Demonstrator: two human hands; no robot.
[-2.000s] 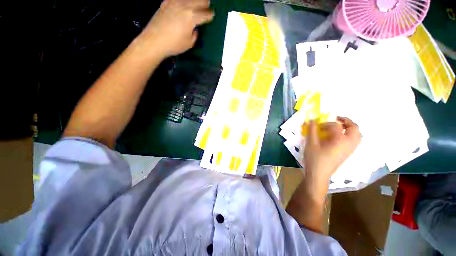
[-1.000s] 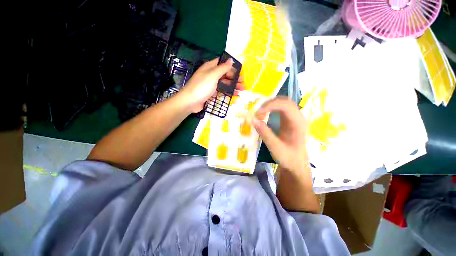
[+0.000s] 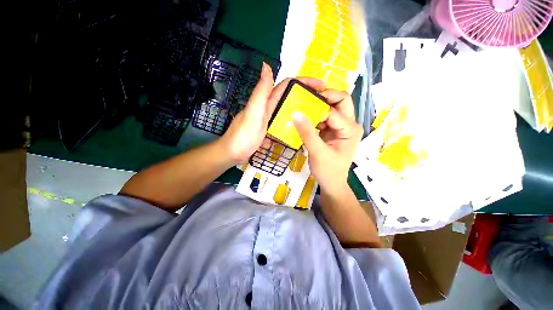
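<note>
A black plastic faceplate (image 3: 274, 156) is held tilted between my hands, its keypad-like grid end pointing down towards me. A yellow die-cut sticker (image 3: 294, 115) lies over its window end. My left hand (image 3: 251, 121) supports the faceplate's left edge, fingers upright and mostly behind it. My right hand (image 3: 330, 130) holds the right side, with the thumb on the yellow sticker. The sticker sheets (image 3: 330, 45) lie beneath and behind my hands; their near end shows yellow shapes and one dark gap. My hands hide the middle of the sheets.
A tangled pile of black faceplates (image 3: 164, 72) lies at left. At right is a white pile of backing sheets (image 3: 461, 133) with crumpled yellow pieces (image 3: 400, 148) on it. A pink fan (image 3: 491, 21) stands at far right. A cardboard box (image 3: 427, 260) is below the edge.
My left hand brought a faceplate from the left pile over the sheets. My right hand moved from the white pile to the sheets, then onto the faceplate, which now has yellow over its window end.
</note>
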